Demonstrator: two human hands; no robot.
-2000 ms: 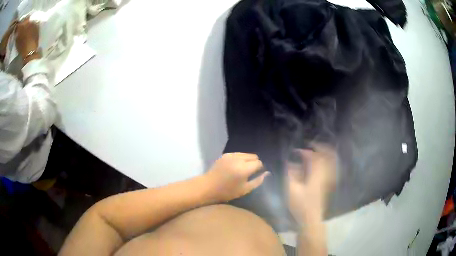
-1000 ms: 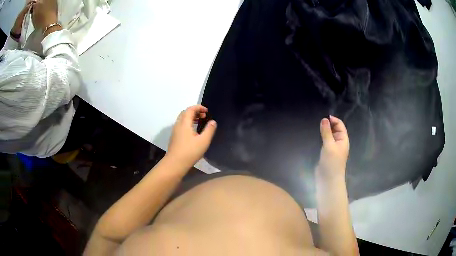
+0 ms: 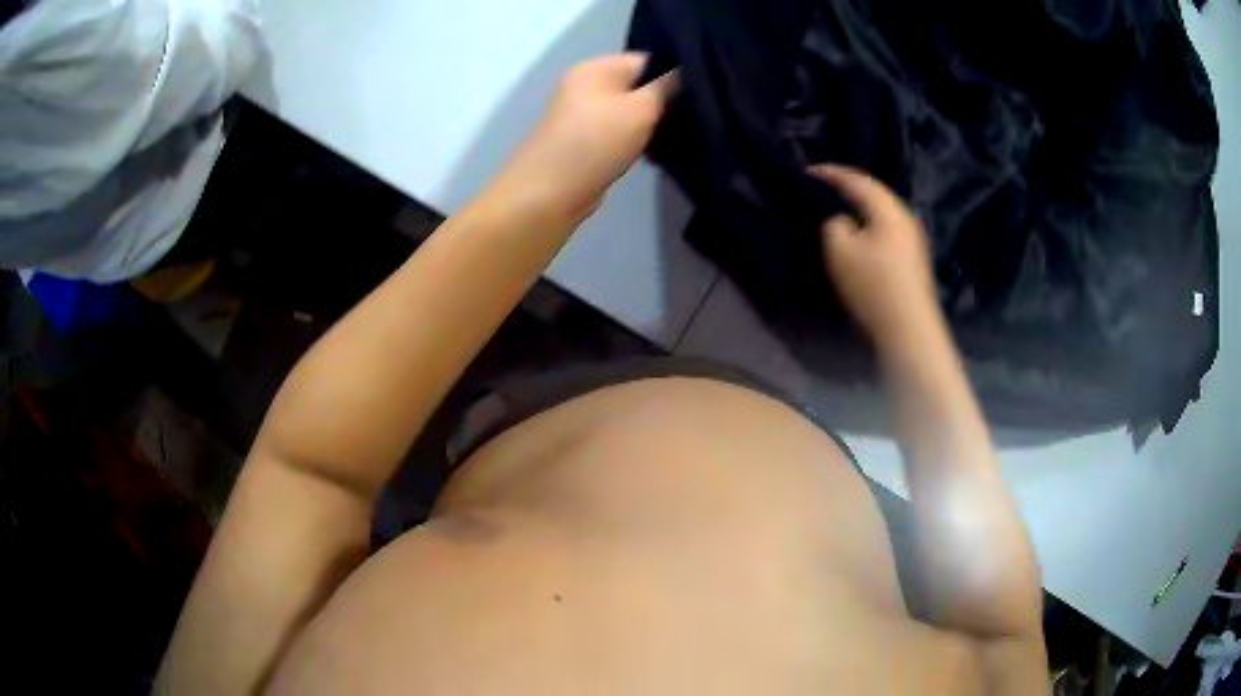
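The dark garment (image 3: 1062,204) lies on the white table at the upper right, its shiny black lining wrinkled. A tiny white label (image 3: 1198,303) shows near its right edge. My left hand (image 3: 599,129) grips the garment's left edge between thumb and fingers and lifts it. My right hand (image 3: 875,245) holds a fold of the dark cloth further right, with its fingers bent and slightly blurred. The cloth between my hands is bunched and raised off the table.
A person's white sleeve (image 3: 116,123) is at the upper left. The white table (image 3: 1116,544) has its front edge running diagonally across in front of my body. A small thin dark item (image 3: 1169,582) lies on it at the lower right. Blue and yellow things show on the dark floor at left.
My left hand has moved up and right and taken hold of the garment's left edge. My right hand has moved up and now holds cloth. The garment's near left part has been pulled up, baring table.
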